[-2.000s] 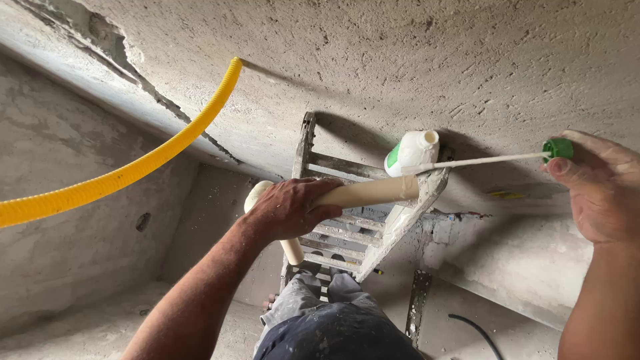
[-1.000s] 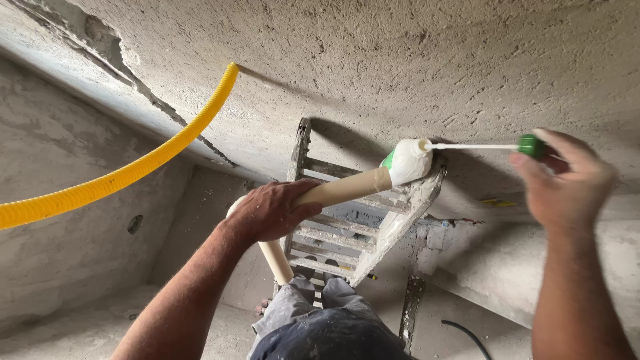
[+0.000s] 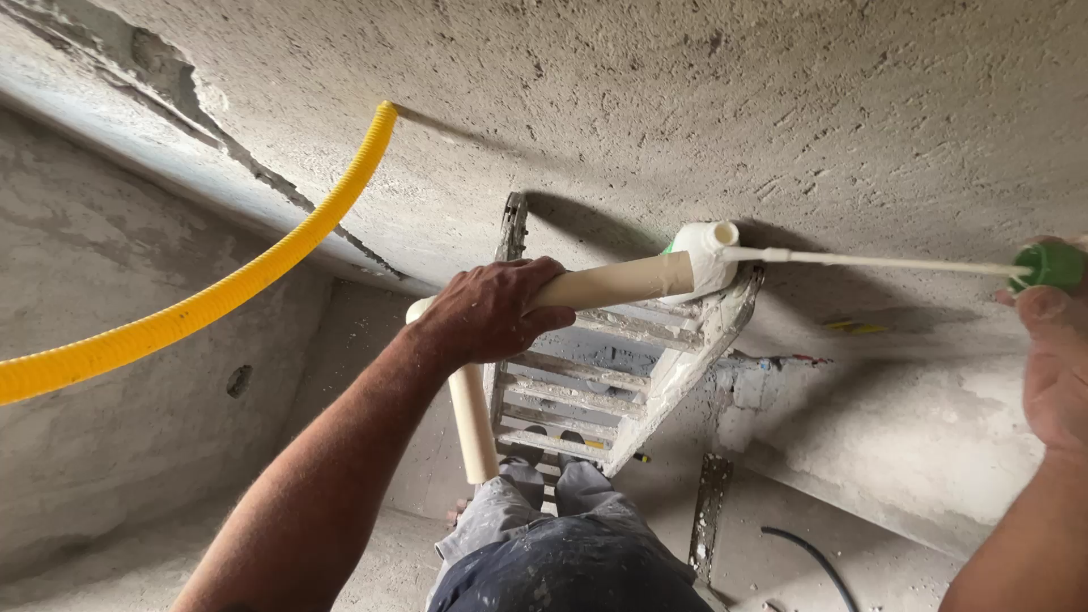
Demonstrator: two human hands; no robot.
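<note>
My left hand (image 3: 497, 313) grips a cream plastic pipe (image 3: 625, 282) that bends at an elbow and runs down to a second leg. Its free end points right, close to a white plastic bottle (image 3: 707, 255) with an open neck and a trace of green on its side. The bottle sits at the top of a spattered wooden ladder. Far to the right, my right hand (image 3: 1050, 319) holds a green cap (image 3: 1050, 265) with a long pale applicator stick (image 3: 892, 259). The stick's other end lies at the pipe's mouth, in front of the bottle.
The ladder (image 3: 680, 399) stands below me against a rough plastered wall (image 3: 765, 110). A yellow corrugated conduit (image 3: 280, 259) curves out of the wall on the left. A black hose (image 3: 812, 552) lies low on the right. A broken channel runs across the upper left.
My right hand has moved to the right with the green cap and stick since one second ago. My left hand still holds the pipe.
</note>
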